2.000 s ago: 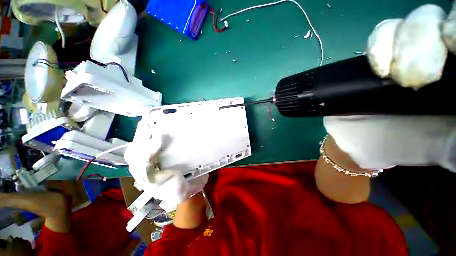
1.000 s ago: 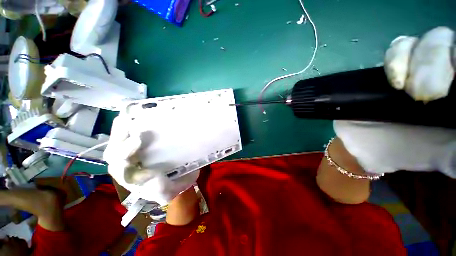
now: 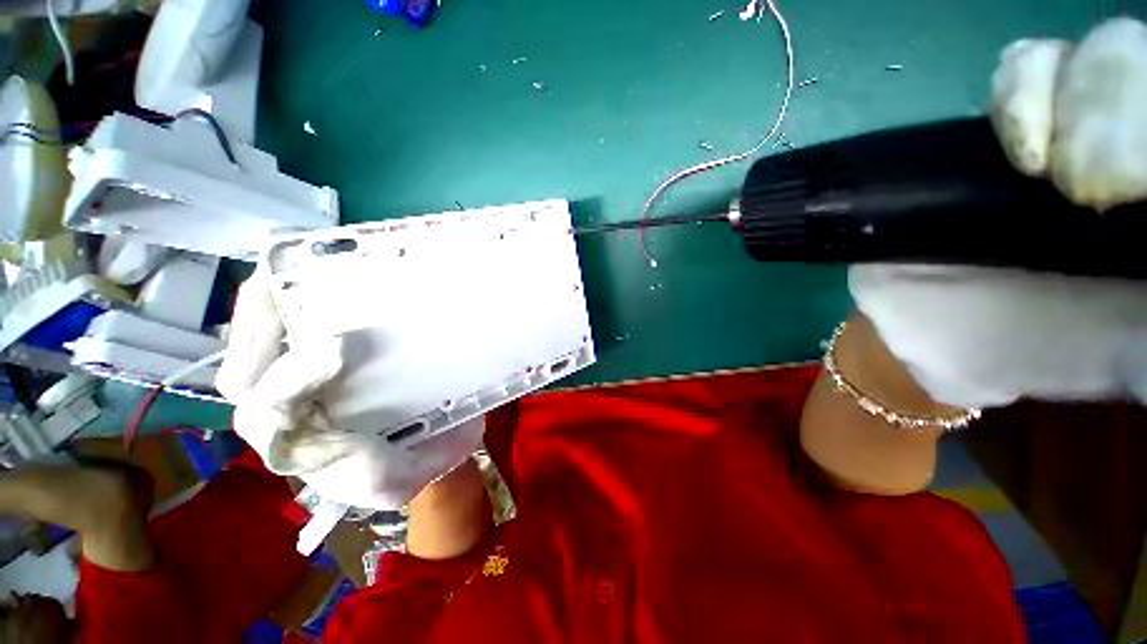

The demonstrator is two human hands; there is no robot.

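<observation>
A white lamp housing (image 3: 440, 302) lies flat side up at the centre, with slots along its upper and lower edges. My gloved left hand (image 3: 315, 409) grips its left end. My gloved right hand (image 3: 1006, 321) is wrapped around a black electric screwdriver (image 3: 881, 201), cut off by the right edge. The thin steel bit points left, and its tip is at the housing's upper right edge; whether it touches a screw cannot be told. A white piece sticks out below my left hand.
White lamp units (image 3: 189, 189) are piled at the left. A thin white cable (image 3: 787, 88) curves over the green bench (image 3: 604, 126) among small specks. A blue object (image 3: 409, 9) is at the top edge. Another person's arm (image 3: 94, 503) is at lower left.
The housing, my left hand and the bench items have shifted left and up in view. The bit tip, earlier over the housing's face, is now at its edge. More of the cable's end shows.
</observation>
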